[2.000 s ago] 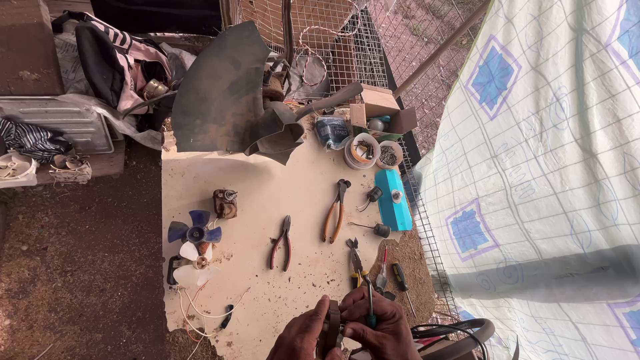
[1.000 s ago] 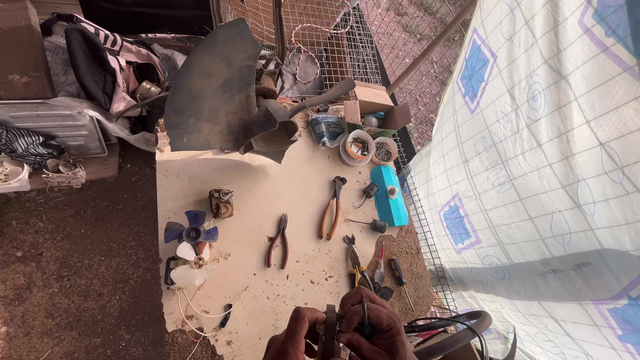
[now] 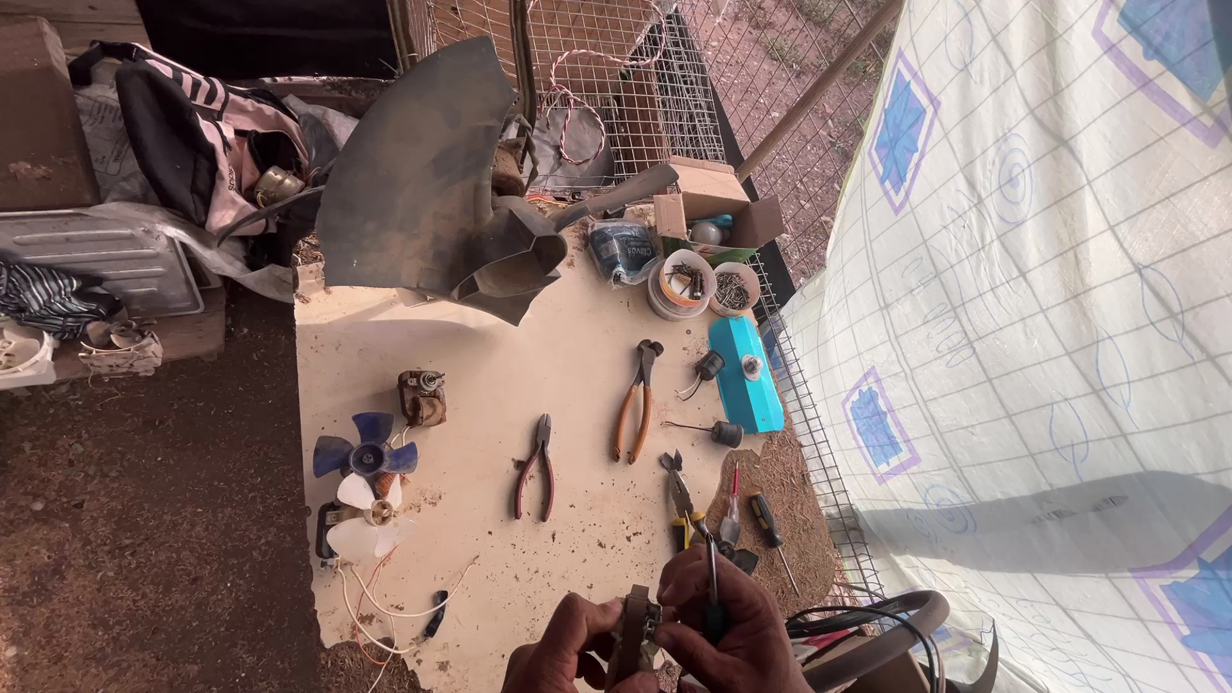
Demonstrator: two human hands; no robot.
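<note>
At the bottom centre, my left hand (image 3: 568,647) grips a small brown motor part (image 3: 632,630), which looks like a coil or laminated core. My right hand (image 3: 727,626) pinches the part's near side with its fingertips and also holds a dark-handled screwdriver (image 3: 712,577), its shaft pointing up. Just beyond my right hand lie yellow-and-black pliers (image 3: 681,496), a red-tipped screwdriver (image 3: 731,510) and a yellow-and-black screwdriver (image 3: 767,520). Red-handled diagonal cutters (image 3: 535,467) and orange-handled end nippers (image 3: 635,399) lie farther up the table.
At the table's left are a small motor (image 3: 423,397), a blue fan blade (image 3: 367,455) and a white fan blade (image 3: 371,518) with loose wires. A large dark fan blade (image 3: 414,183) lies at the back. Tubs of screws (image 3: 734,289), a cardboard box (image 3: 712,188) and a turquoise piece (image 3: 746,375) stand right.
Both hands remain together at the bottom around the brown part. The screwdriver in my right hand has changed its angle a little. The tools on the table have not moved.
</note>
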